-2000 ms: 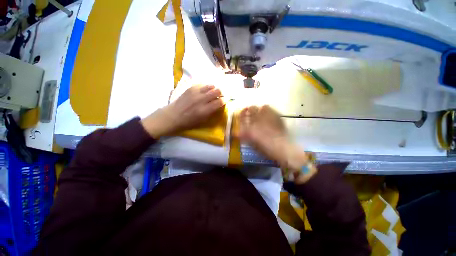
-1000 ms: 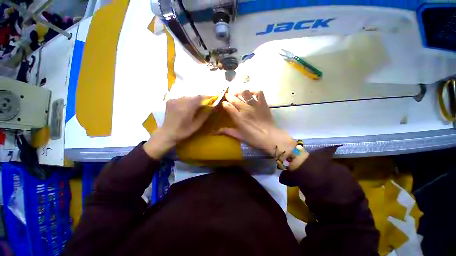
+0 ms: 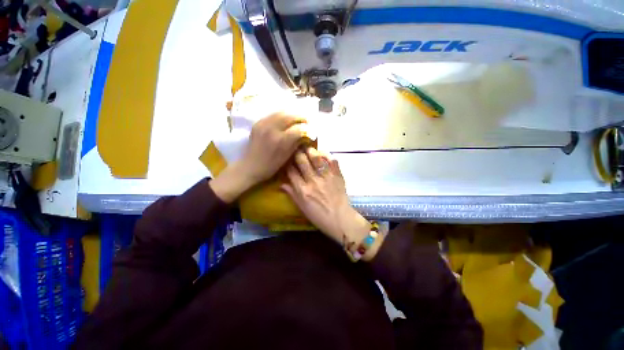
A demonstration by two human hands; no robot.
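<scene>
A mustard-yellow fabric panel (image 3: 270,206) lies under both hands and hangs over the table's front edge. My left hand (image 3: 276,145) grips its upper part with curled fingers, just in front of the presser foot (image 3: 326,104). My right hand (image 3: 319,188), with a ring and a beaded bracelet, touches the left hand and holds the same fabric, fingers pointing up. The fabric edge between the fingers is mostly hidden. The lamp glare washes out the area around the needle.
The white JACK sewing machine (image 3: 438,46) stands behind the hands. Green and yellow snips (image 3: 419,96) lie on its bed. A long yellow panel (image 3: 133,96) lies at the left. Blue crates (image 3: 51,280) and a fabric heap (image 3: 503,294) are below the table.
The right hand crossed the fabric, then moved left and down against the left hand. The yellow face of the panel now shows below the hands. The camera view has shifted slightly.
</scene>
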